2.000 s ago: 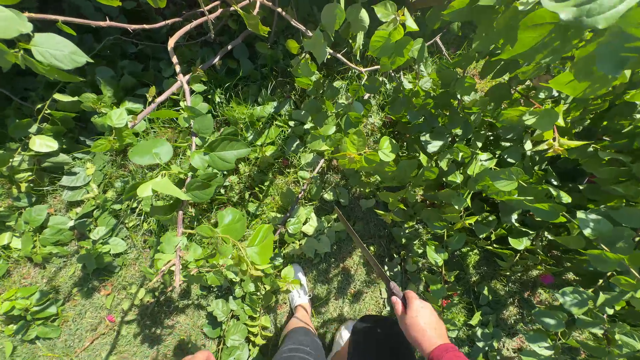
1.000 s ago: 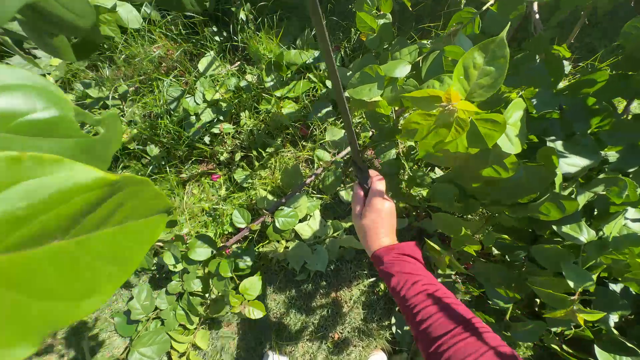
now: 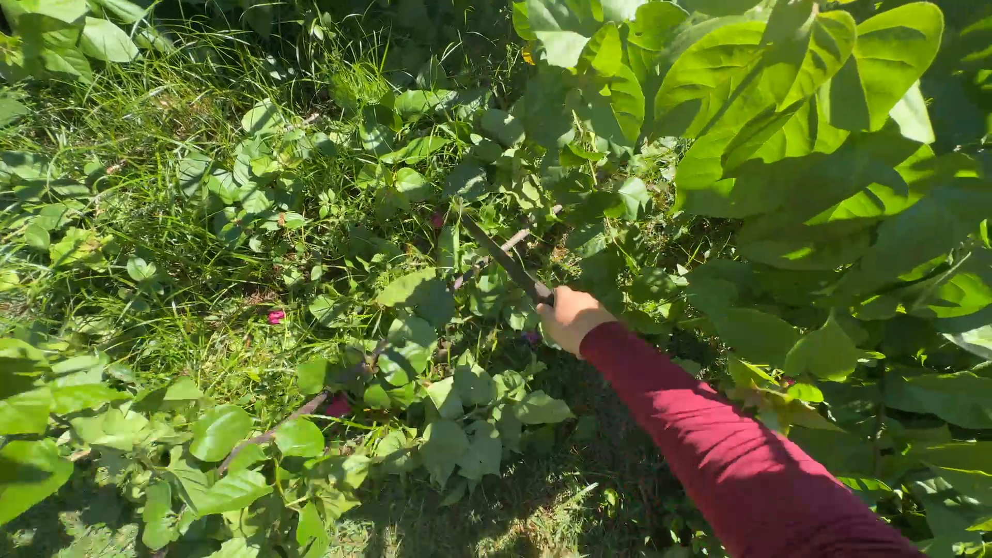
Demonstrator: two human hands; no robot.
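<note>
My right hand (image 3: 575, 316), in a dark red sleeve, is closed around the handle of a long dark blade (image 3: 502, 260), which looks like a machete. The blade points up and left, low over the leaves, and its tip is near a patch of green leaves. Behind the blade a cut-looking woody branch (image 3: 514, 241) lies slantwise among the foliage. Farther down and left, a brown stem (image 3: 275, 432) shows between broad leaves. My left hand is out of view.
Large sunlit leaves (image 3: 744, 93) crowd the upper right, close to my arm. Tall grass (image 3: 178, 124) grows at the upper left. A pink flower (image 3: 276, 317) lies in the grass. Shaded short turf (image 3: 434, 523) shows at the bottom.
The blade pointed steeply upward one second ago; now it slants up and left, lower over the plants. The view has shifted, and my feet, seen earlier, are out of it.
</note>
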